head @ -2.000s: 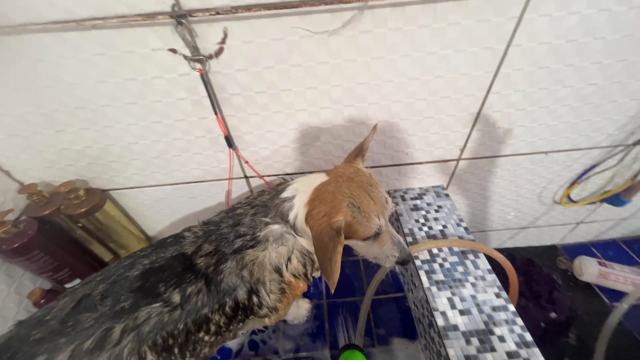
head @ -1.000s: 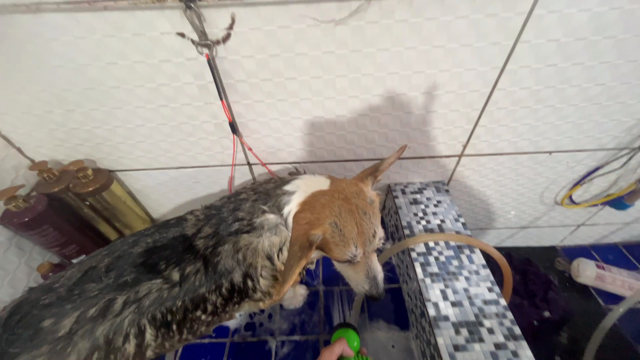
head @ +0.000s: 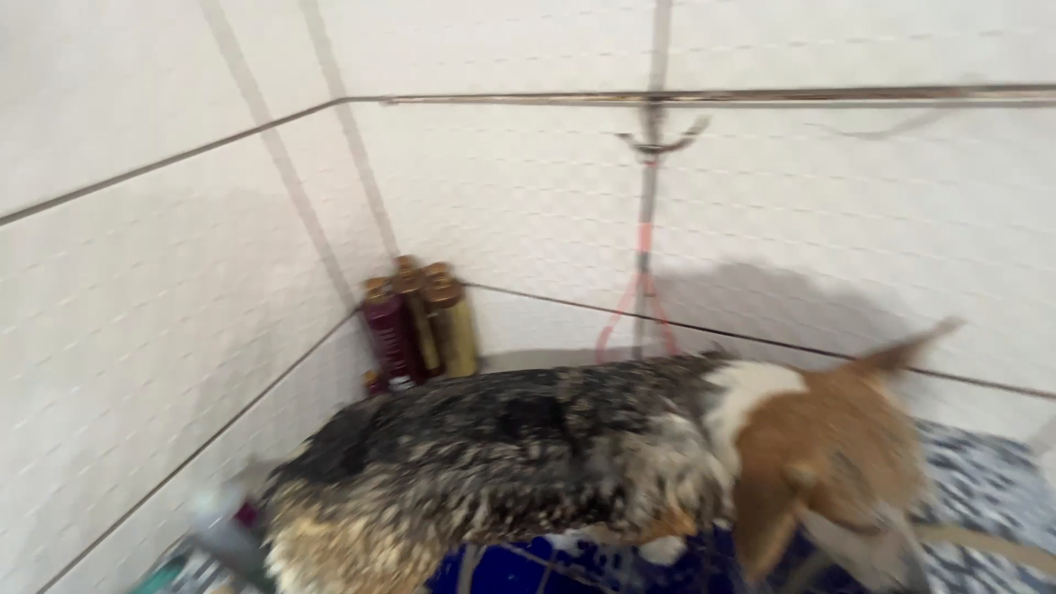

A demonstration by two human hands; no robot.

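Note:
A wet dog (head: 511,462) with a black, grey and tan back, a white neck patch and a brown head stands along the tiled wall, its head lowered at the right. Under it lies blue tile (head: 503,569) with some foam. Neither my left hand nor my right hand shows in the current view, so what they hold is hidden. A red and grey cord (head: 645,239) hangs from a metal hook (head: 652,148) on the wall, its looped lower end behind the dog's back. The picture is blurred.
Purple (head: 392,334) and gold pump bottles (head: 452,326) stand in the corner behind the dog. A blurred clear bottle (head: 223,528) is at the lower left. Right of the dog are a mosaic-tiled ledge (head: 982,495) and a beige hose (head: 990,540). A rail (head: 528,97) crosses the wall.
The view has swung left a lot. The fingers and green hose nozzle at the bottom edge one second ago are out of sight. Earlier, the dog lowered its head.

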